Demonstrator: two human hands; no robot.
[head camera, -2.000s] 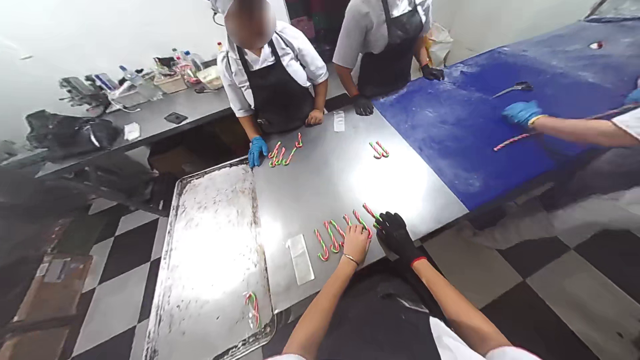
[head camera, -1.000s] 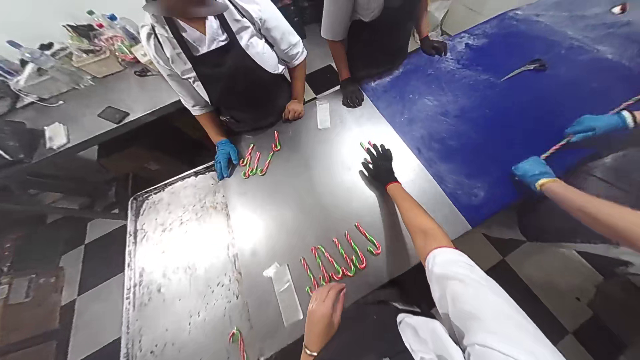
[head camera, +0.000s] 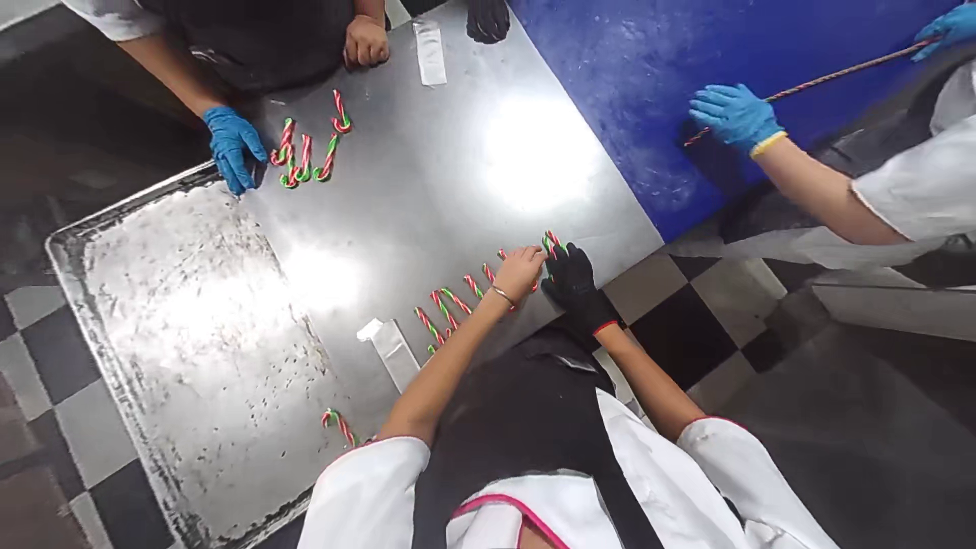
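My left hand (head camera: 520, 276), bare with a bracelet at the wrist, rests at the right end of a row of red, green and white candy canes (head camera: 456, 302) on the steel table (head camera: 427, 221). My right hand (head camera: 570, 282), in a black glove, is beside it at a pair of candy canes (head camera: 552, 242), with its fingertips against them. The glove and fingers hide the lower parts of these canes, so a grip cannot be made out. My left forearm covers the lower ends of some canes in the row.
A metal tray (head camera: 206, 366) lies at the left, a candy cane (head camera: 339, 427) at its edge. Across the table a co-worker's blue-gloved hand (head camera: 232, 149) is beside more candy canes (head camera: 305, 156). Another person's blue-gloved hands (head camera: 736, 118) hold a striped candy rope (head camera: 839, 74) over the blue surface (head camera: 610, 69).
My right hand has come back from the far part of the table to beside my left hand. The candy canes it was touching there are now near the table's front edge.
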